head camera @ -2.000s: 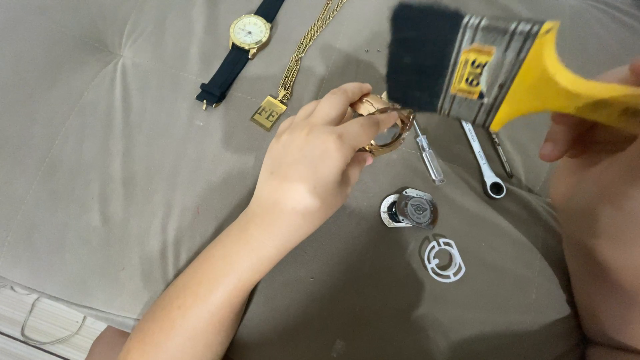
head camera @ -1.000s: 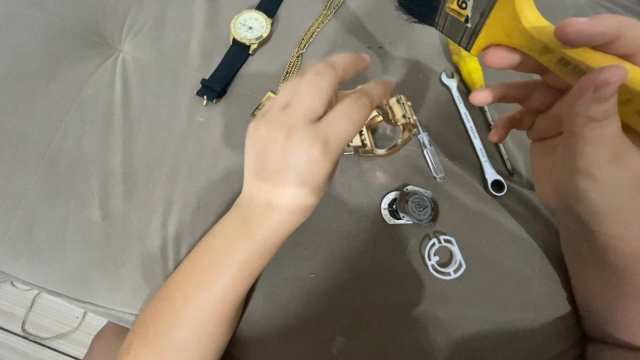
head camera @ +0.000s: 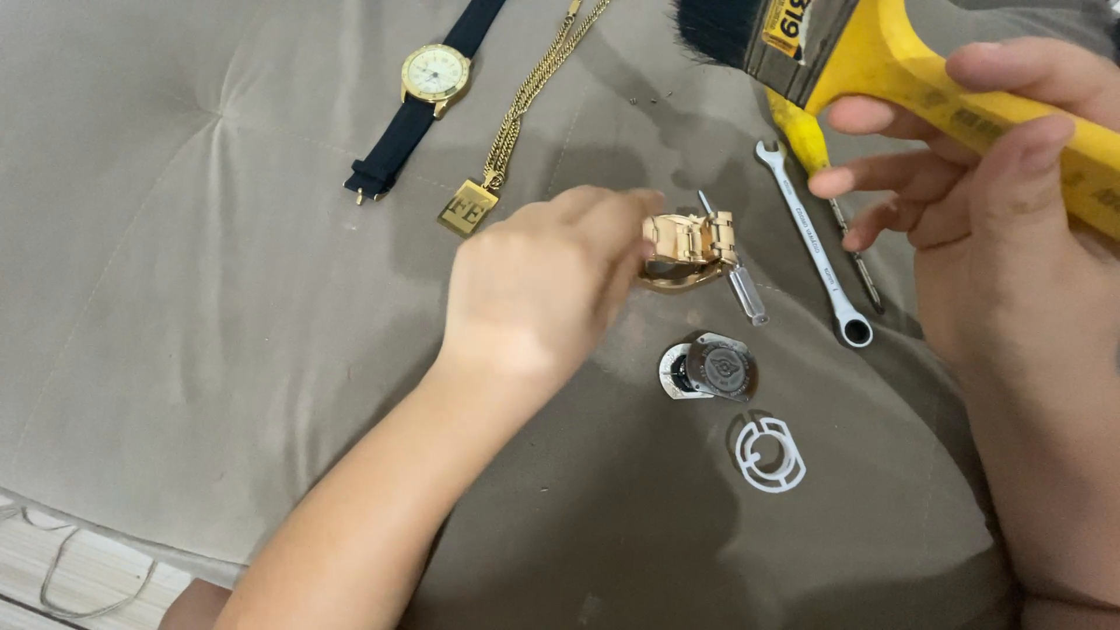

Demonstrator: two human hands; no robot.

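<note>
My left hand [head camera: 547,280], slightly blurred, is at the left side of a gold-coloured metal watch case and bracelet [head camera: 691,245]; its fingertips are partly hidden, so I cannot tell whether they grip it. My right hand [head camera: 1006,175] holds a paintbrush with a yellow handle [head camera: 927,74] and dark bristles at the upper right. A small clear-handled screwdriver [head camera: 747,296] lies against the bracelet's right side. Below it, a metal watch case back [head camera: 724,367] overlaps a watch movement [head camera: 678,372]. A white plastic spacer ring [head camera: 770,455] lies further down.
A combination wrench [head camera: 814,241] and a yellow-handled screwdriver [head camera: 803,140] lie beside my right hand. A gold watch with a dark strap [head camera: 435,73] and a gold chain with a square pendant [head camera: 468,208] lie at the upper left. Tiny dark parts [head camera: 654,100] rest on the grey upholstery [head camera: 219,306].
The paintbrush has moved up and right, away from the gold watch, uncovering the wrench and yellow screwdriver. My left hand held the gold watch two seconds ago, then lifted off and came back to its left side.
</note>
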